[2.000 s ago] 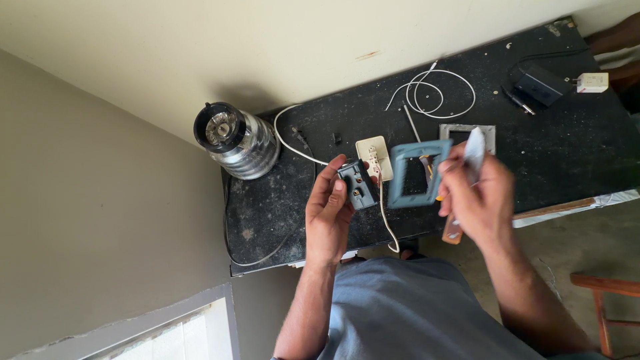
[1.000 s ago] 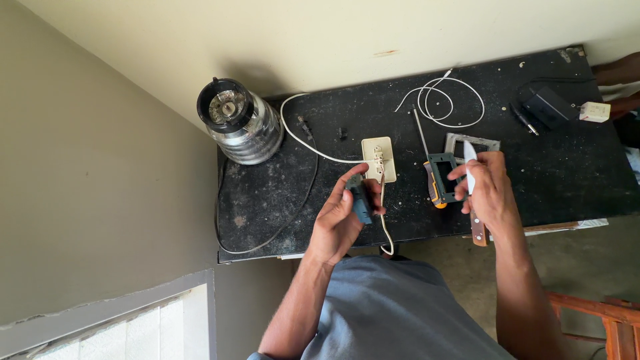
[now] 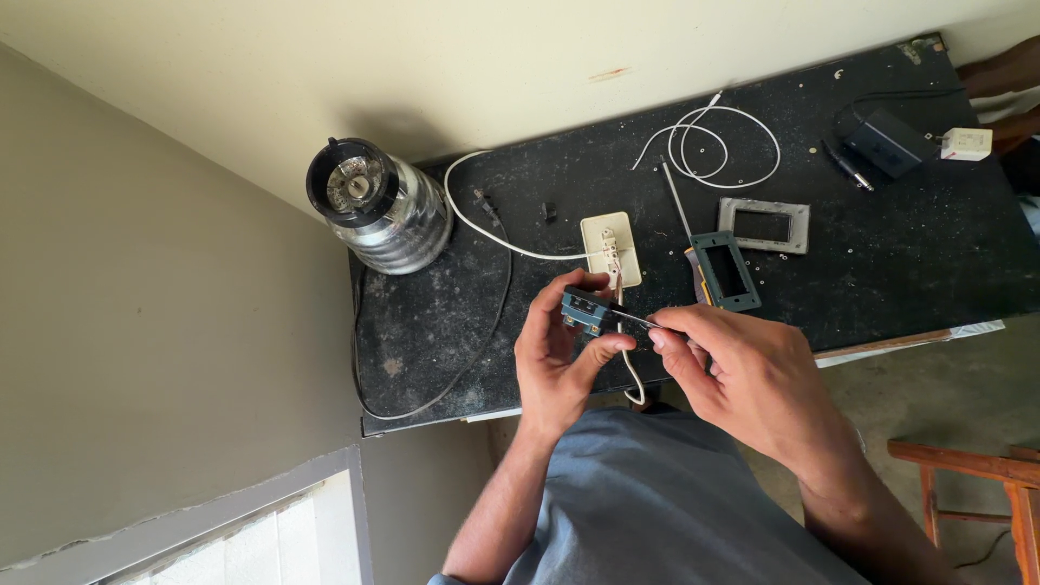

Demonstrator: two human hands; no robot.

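Between the fingers of my left hand (image 3: 561, 349) is a small dark blue-grey electrical module (image 3: 587, 310) with brass-coloured screws. My right hand (image 3: 731, 378) pinches a thin metal blade (image 3: 636, 318), probably the knife's, whose tip meets the module's right side; its handle is hidden. Just beyond my left hand lies a cream wiring plate (image 3: 634, 244) with terminals and a white cable. A dark mounting frame (image 3: 751, 294) rests over the handle of a long screwdriver (image 3: 676, 199). Behind it lies a grey rectangular cover frame (image 3: 800, 227).
A metal blender base (image 3: 406, 215) stands at the left by a black cord (image 3: 508, 284). A coiled white cable (image 3: 778, 150) lies near the wall. A black adapter (image 3: 890, 142) and a white charger (image 3: 967, 144) are at right, near another person's arm. A wooden chair (image 3: 967, 463) stands lower right.
My right hand has moved left to the module and the blade now touches it. The dark mounting frame, held up two seconds ago, has been let go on the table.
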